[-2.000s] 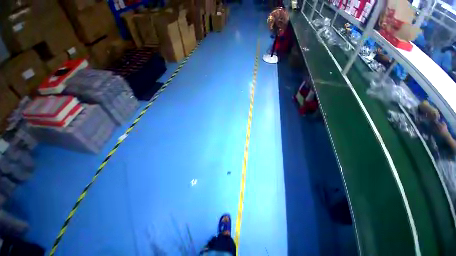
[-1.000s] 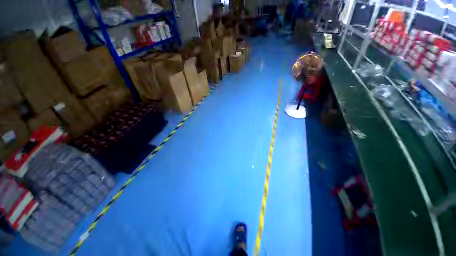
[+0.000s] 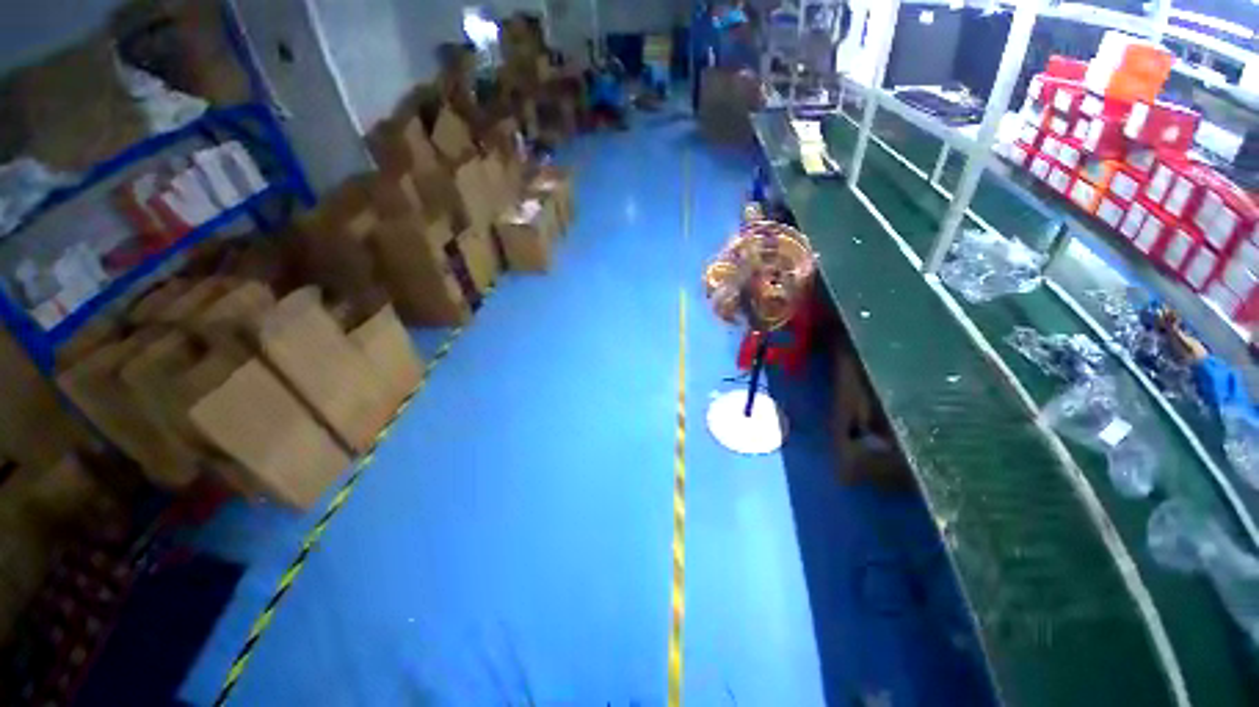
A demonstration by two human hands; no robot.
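Neither of my hands is in the picture. Nearest in front of me is the blue floor [image 3: 552, 456] with a yellow line [image 3: 679, 483] running away from me. A long green bench [image 3: 967, 428] runs along the right. On it lie clear bags [image 3: 991, 265], a heap of small dark and silver parts [image 3: 1056, 352] and another clear bag with a white label [image 3: 1105, 428]. The view is blurred, so the small parts cannot be told apart.
A standing fan [image 3: 759, 276] with a white round base stands beside the bench. Open cartons [image 3: 276, 401] line the left behind a yellow-black line. A blue rack [image 3: 166, 242] stands there. Red and white boxes [image 3: 1146, 180] fill a raised shelf. People are at the far end.
The view has moved forward along the aisle. The fan is nearer and lower in view. The grey stacks at left and my foot have left the picture.
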